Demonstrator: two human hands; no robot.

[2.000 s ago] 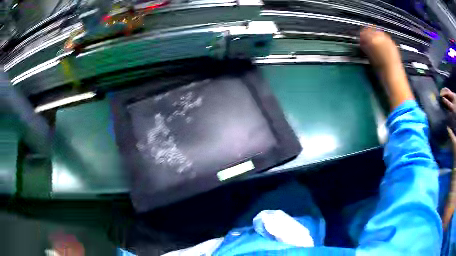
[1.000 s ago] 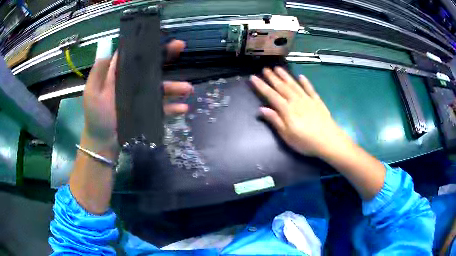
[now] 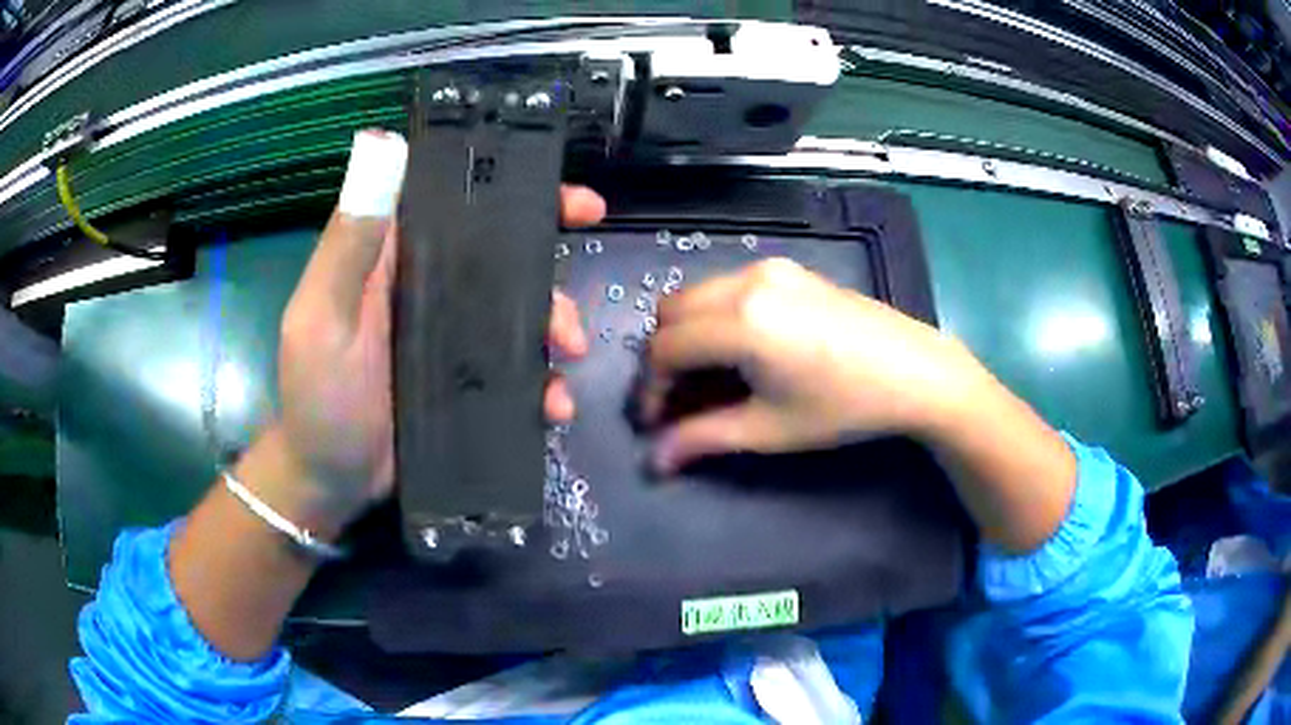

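Observation:
My left hand [image 3: 333, 347], with a white cover on its thumb, grips a long dark carrier fixture [image 3: 474, 326] upright in view above the left part of the parts tray. Bright screws show at both ends of the fixture. The black parts tray [image 3: 793, 531] has a raised rim and a green label [image 3: 739, 612] on its near edge. Small silvery nuts [image 3: 574, 517] lie loose in it, partly hidden by the fixture. My right hand [image 3: 772, 361] is over the middle of the tray with fingers bent down near the nuts. Whether it pinches a nut cannot be told.
A silver conveyor end block [image 3: 750, 92] stands behind the tray, partly covered by the fixture's top. Long conveyor rails [image 3: 977, 167] run across the back. Another dark fixture [image 3: 1161, 312] lies on the green bench at the right. A second black tray [image 3: 1260, 333] is at the far right.
My left hand came into view with the fixture and has since moved slightly right. My right hand moved from the far right to the tray, and its spread fingers have now curled over the nuts.

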